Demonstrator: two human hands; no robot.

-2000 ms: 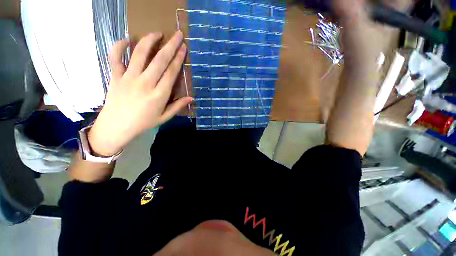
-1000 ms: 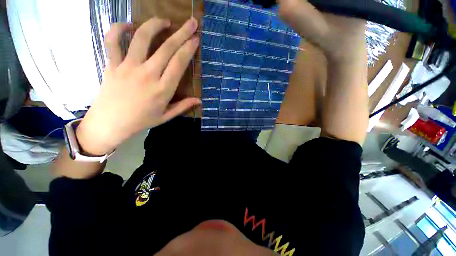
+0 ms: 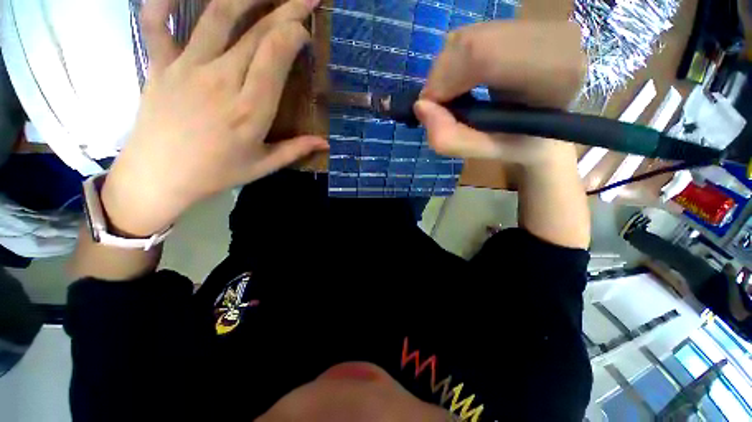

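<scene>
The blue solar cell matrix (image 3: pixel 387 49) with silver lines lies in front of me on the brown tabletop. My right hand (image 3: pixel 495 91) holds the black soldering iron (image 3: pixel 544 124) like a pen; its metal tip points left at the matrix's left edge. Contact of the tip is too blurred to tell. My left hand (image 3: pixel 218 107) lies flat with spread fingers left of the matrix, its thumb by the left edge. Its upper fingertips are near the frame's top edge. No thin ribbon under the fingers can be made out clearly.
White sheets (image 3: pixel 62 74) lie at left. A tangled pile of short ribbon pieces (image 3: pixel 622 37) is at upper right. White strips (image 3: pixel 631 115), crumpled white tissue (image 3: pixel 713 124), a red can (image 3: pixel 701 203) and the iron's dark cable are at right.
My right hand has come down and left over the matrix, bringing the soldering iron to its left edge. My left hand has shifted up and left in view.
</scene>
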